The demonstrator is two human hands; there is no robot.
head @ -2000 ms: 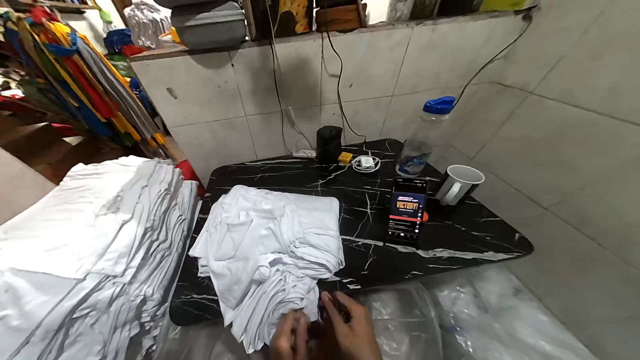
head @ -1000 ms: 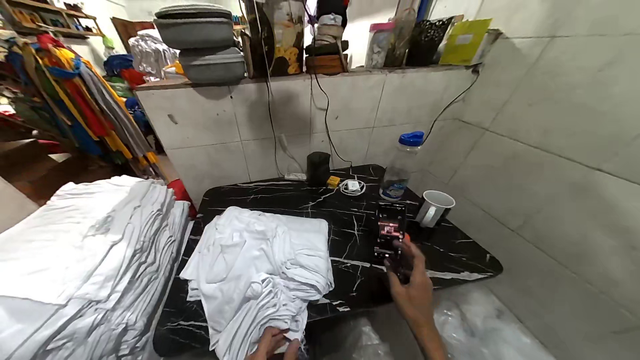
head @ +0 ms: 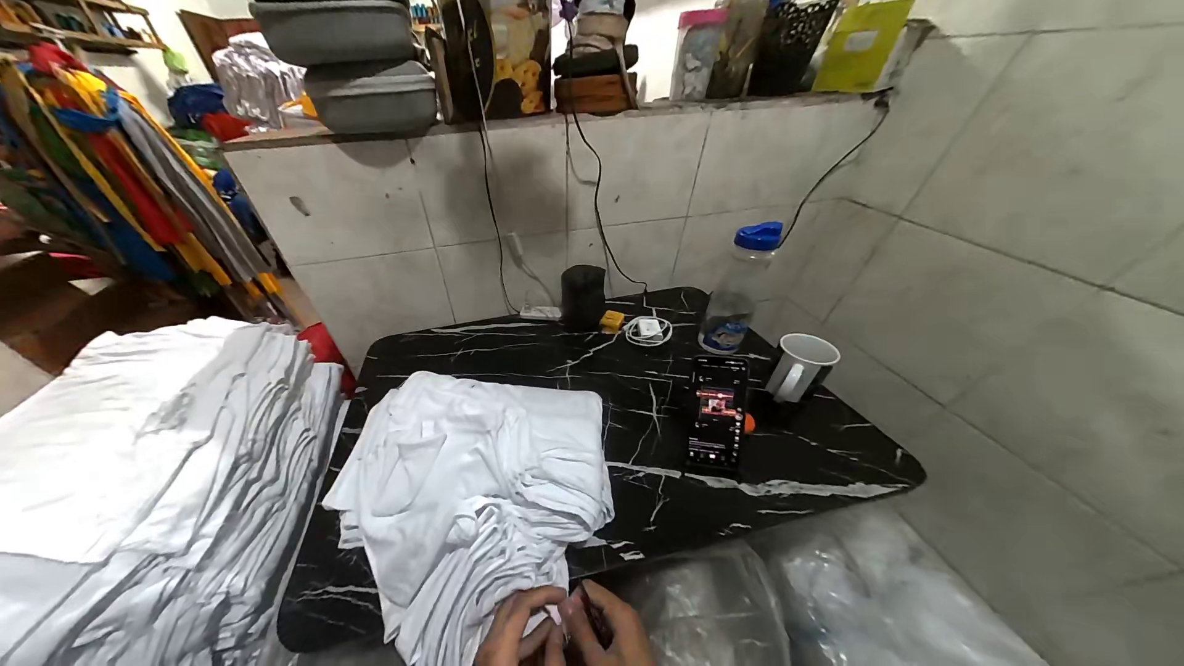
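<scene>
A pile of white garments (head: 462,444) lies on the black marble-patterned table (head: 647,499). At its near right edge my left hand (head: 523,629) has its fingers bent at the cloth. My right hand (head: 606,629) is close beside it, thumb and fingers drawn together near a dark small item that I cannot make out. Whether either hand grips the cloth is unclear. A smartphone (head: 717,416) with a lit screen stands propped up at the right, in front of a white mug (head: 803,365).
Left of the table rises a tall stack of white cloth (head: 166,444). At the back are a clear bottle with a blue lid (head: 735,296), a coiled white cable (head: 647,330) and a black cylinder (head: 583,296). Clear plastic bags (head: 860,592) lie below the table's near edge.
My right hand has left the phone, which it was touching one second ago, and is back beside my left hand at the garments. The phone's screen shows a different picture than two seconds ago.
</scene>
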